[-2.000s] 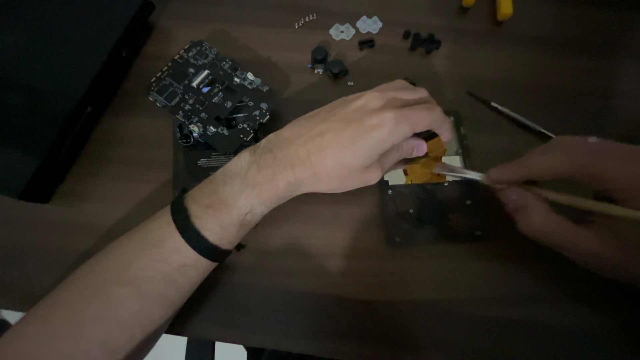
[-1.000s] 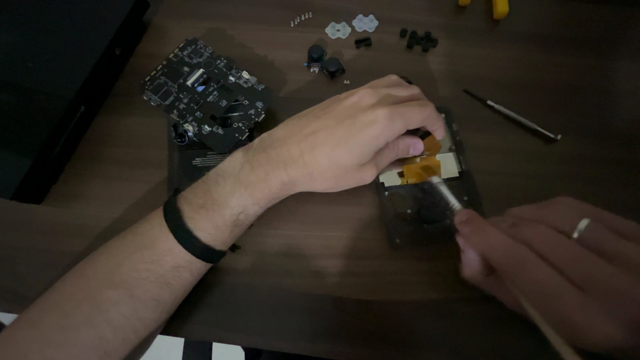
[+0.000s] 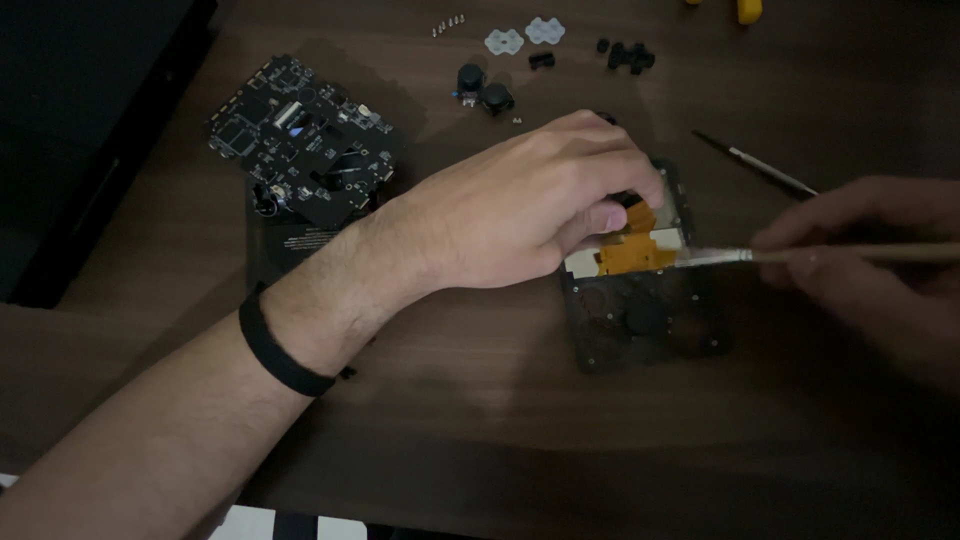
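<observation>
My right hand (image 3: 862, 262) holds a small paintbrush (image 3: 712, 256) by its wooden handle. The bristles reach the orange flex cable (image 3: 634, 253) on the back of a display part in a dark handheld device's front shell (image 3: 637, 330). Across the shell's upper left lies my left hand (image 3: 540, 202), its thumb and fingertips around something dark beside the cable; whether it grips the cable or the shell I cannot tell. Further left, a black circuit board (image 3: 307, 142) rests over a dark back shell (image 3: 281, 240) that bears writing.
Small screws (image 3: 448, 26), rubber button pads (image 3: 504, 42), two thumbstick modules (image 3: 484, 90) and a black D-pad piece (image 3: 631, 58) lie at the top. A thin screwdriver (image 3: 757, 163) is near my right hand. A large black object (image 3: 82, 135) stands at the left, yellow handles (image 3: 749, 10) at top right.
My right hand and the brush have swung from the shell's lower right, a second ago, up to the right of the cable. My left hand has stayed on the shell.
</observation>
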